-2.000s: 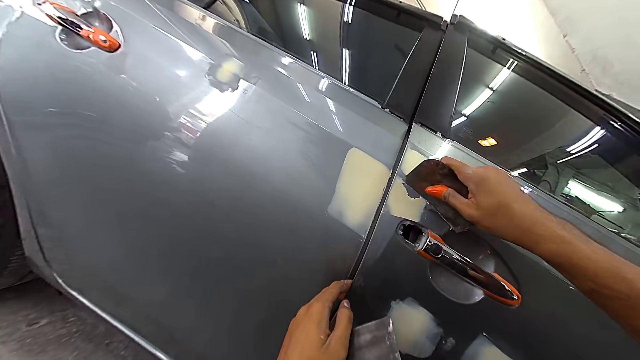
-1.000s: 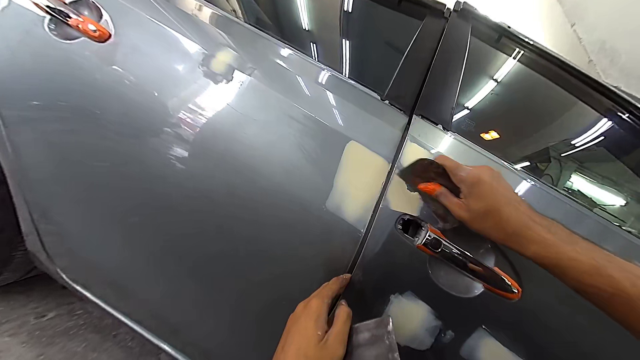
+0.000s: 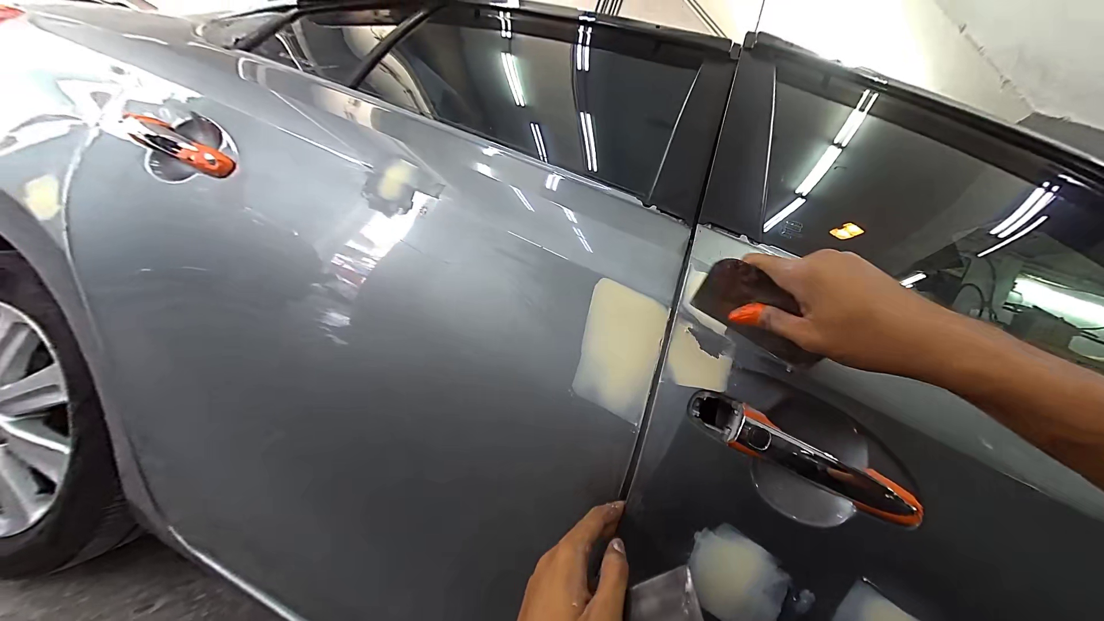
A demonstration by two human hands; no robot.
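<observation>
My right hand [image 3: 815,302] grips a dark sanding block [image 3: 743,297], pressed flat on the grey front car door just below the window. Something orange shows at the thumb. Pale body filler [image 3: 699,362] lies under and beside the block. Below it is a chrome door handle [image 3: 811,457] edged in orange. My left hand [image 3: 578,569] rests at the gap between the doors, low in view; a flat grey piece [image 3: 662,597] shows beside its fingers, and whether the hand holds it I cannot tell. A larger filler patch [image 3: 623,349] sits on the rear door's edge.
The rear door [image 3: 388,414] fills the middle, with its own orange-edged handle [image 3: 185,148] and a small filler spot [image 3: 395,181]. A wheel [image 3: 30,423] stands at the left. More filler patches [image 3: 737,569] mark the front door low down. Dark windows [image 3: 569,95] run above.
My right hand and the block have shifted a little over the filler near the door's edge, uncovering more of the lower patch. My left hand stays at the door gap. The view takes in more at the left.
</observation>
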